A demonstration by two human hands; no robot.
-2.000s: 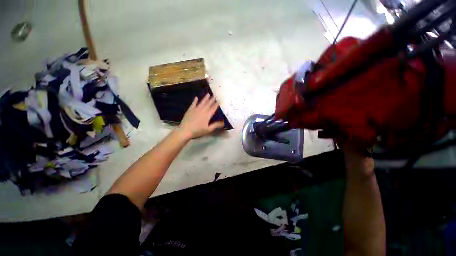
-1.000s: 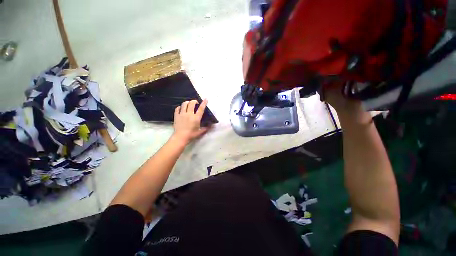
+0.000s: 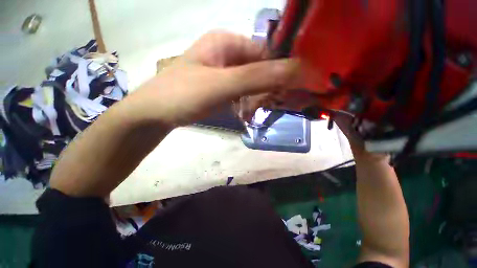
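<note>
The red cutting machine body [image 3: 345, 57] fills the upper right. Its silver base plate [image 3: 282, 133] lies on the table, beside a dark fabric stack [image 3: 222, 119] that is mostly hidden by my left arm. A tan-gold weight block [image 3: 166, 64] shows only a corner behind that arm. My left hand [image 3: 227, 49] is raised at the machine's left side; its fingers are blurred and partly hidden, so its grip is unclear. My right hand [image 3: 350, 128] is under the motor body, mostly hidden; the forearm shows below.
A heap of white and dark fabric offcuts [image 3: 78, 91] lies at the left, with a thin brown strip [image 3: 95, 23] behind it. A small shiny roll [image 3: 32, 23] is at the far left. Black cables [image 3: 413, 68] hang over the motor. Scraps lie on the green floor.
My left hand has left the fabric stack and moved up and right to the machine. The machine body has come left over the table, and its base plate now meets the stack's right end.
</note>
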